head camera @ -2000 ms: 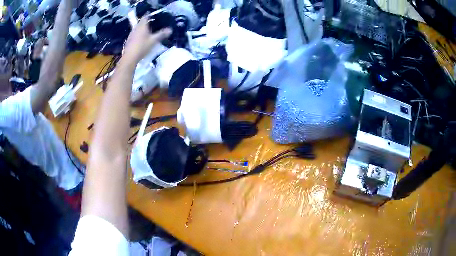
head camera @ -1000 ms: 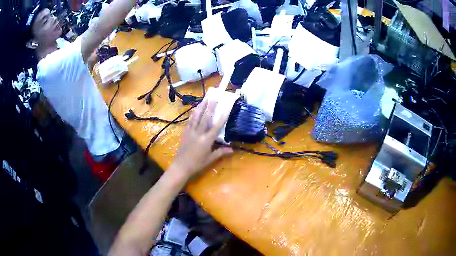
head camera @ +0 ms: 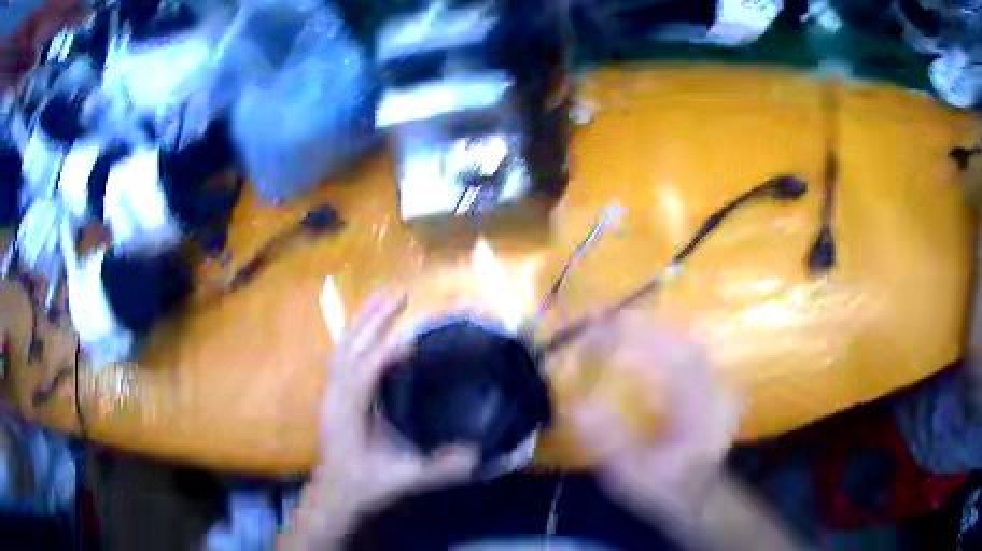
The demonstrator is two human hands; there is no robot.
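My left hand (head camera: 372, 425) holds a camera housing (head camera: 468, 387) at the bench's near edge. Its black round bowl faces up, and white antennas stick out beyond it. My right hand (head camera: 657, 404) is blurred, just right of the housing, with a yellowish patch at the fingers; whether it holds something cannot be told. A black cable (head camera: 705, 231) and thin light wires (head camera: 581, 258) run from the housing over the bench.
The screw feeder (head camera: 463, 161) stands behind the housing. A blurred bluish plastic bag (head camera: 296, 102) is left of it. Part-built white-and-black cameras (head camera: 140, 258) with cables are piled at left. Another black cable end (head camera: 823, 248) hangs over the bench at right.
The view has swung right, so the feeder is now central. My left hand has brought a housing to the near edge. My right hand has come into view.
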